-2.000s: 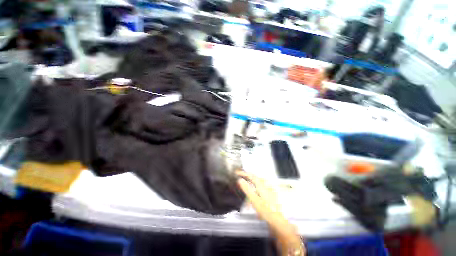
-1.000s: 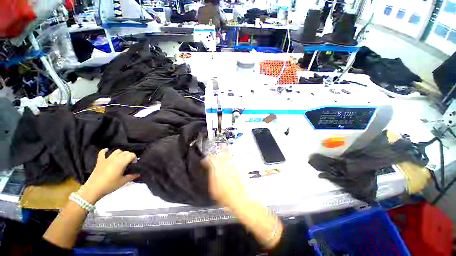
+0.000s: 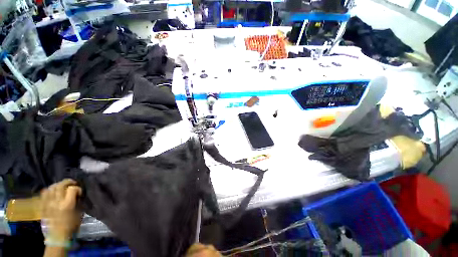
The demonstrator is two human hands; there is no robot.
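Note:
Dark garment cloth (image 3: 145, 196) is stretched from the needle area (image 3: 201, 125) over the table's front edge. My left hand (image 3: 63, 206) grips its left part, slightly blurred. My right hand (image 3: 203, 250) is cut off by the bottom edge of the picture, at the lower end of a pale line along the cloth's right edge; its fingers' hold cannot be made out. A narrow black strip (image 3: 253, 175) loops from the needle area to the right of the cloth. The white sewing machine (image 3: 241, 83) has a dark display panel at right.
A black phone (image 3: 256, 131) and small snips (image 3: 258, 159) lie on the machine bed. More dark cloth (image 3: 115, 65) is heaped left. A dark scrap (image 3: 351, 145) hangs at the machine's right end. A blue crate (image 3: 361, 211) and a red stool or bin (image 3: 422, 206) stand below right.
The cloth has been drawn down over the front edge and spread. My left hand has moved left and down, my right hand down from the needle area. The black strip now shows on the bed.

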